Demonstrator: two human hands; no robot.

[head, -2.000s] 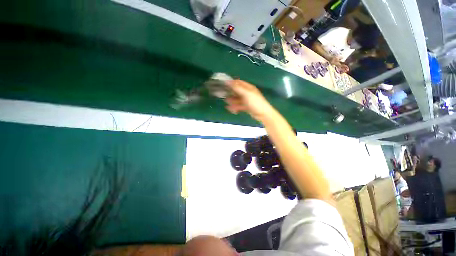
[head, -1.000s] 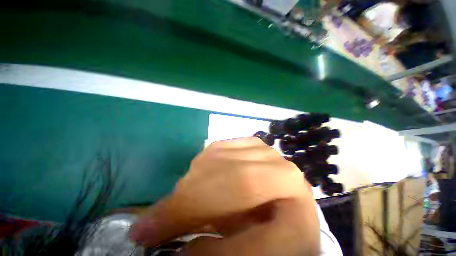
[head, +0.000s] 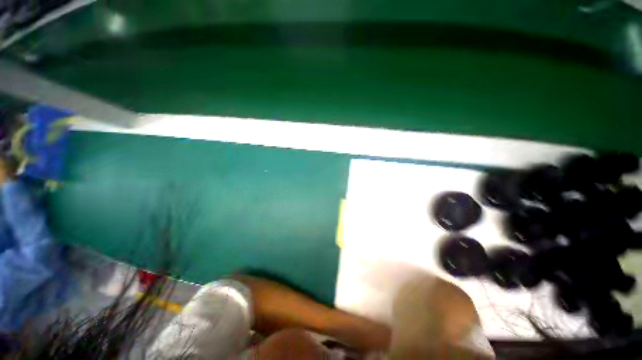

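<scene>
Glossy black flanged housings (head: 464, 254) stand in a dense cluster on the white sheet (head: 394, 211) at the right. Two stand at the cluster's left edge, nearest my hands. My left forearm reaches in from a pale sleeve at the bottom, and my left hand (head: 369, 335) lies low at bottom centre, partly cut off. My right hand (head: 438, 316) is blurred beside it, over the sheet's lower part, also cut off by the bottom edge. A small dark patch shows between them. The fingers are hidden, so I cannot tell what either hand holds.
Yellow tape (head: 342, 223) marks the sheet's left edge on the green bench top (head: 211, 204). A pale rail (head: 296, 135) separates it from the dark green conveyor belt (head: 317, 84). At far left are a person's blue sleeve (head: 24, 239) and a blue object (head: 48, 140). Dark hair strands cross the lower left.
The view has swung left and down. My right hand, earlier over the belt and then close before me with a silvery object near its fingers, is now low. My left forearm has come into view.
</scene>
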